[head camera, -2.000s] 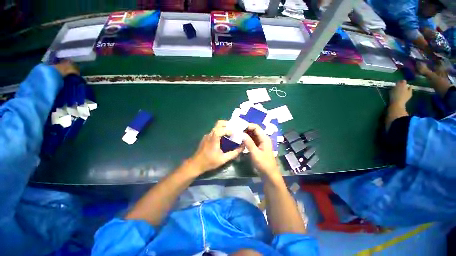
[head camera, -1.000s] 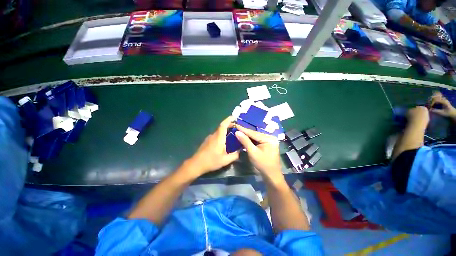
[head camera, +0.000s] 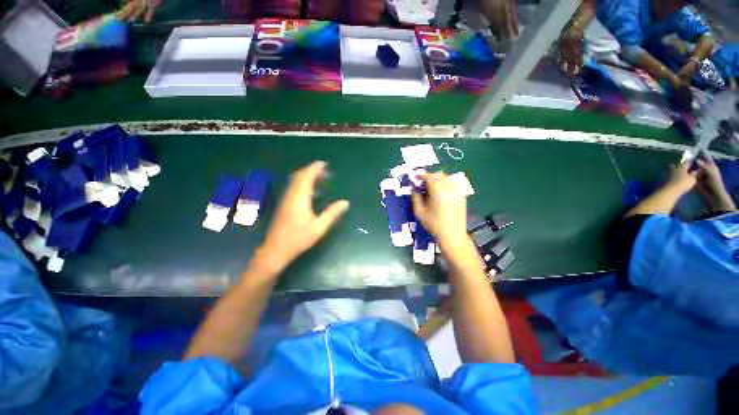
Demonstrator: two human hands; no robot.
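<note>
Two small blue cartons with white open flaps lie side by side left of my hands, one at the left and one nearer. My left hand is above the bench, fingers spread, holding nothing. My right hand is over the stack of blue and white carton blanks, fingertips on or at the top pieces; whether it grips one is hidden. White cards lie behind the blanks. Black accessories lie to the right, partly covered by my right forearm.
A heap of blue cartons lies at the left. A white cord loop lies behind the blanks. Beyond the bench's raised edge, the conveyor carries white trays and printed lids. A slanted post stands there. Neighbours' arms work at the right.
The carton in my hands now lies beside the first one. My left hand has moved left and opened; my right hand has moved onto the blanks. The trays have shifted right.
</note>
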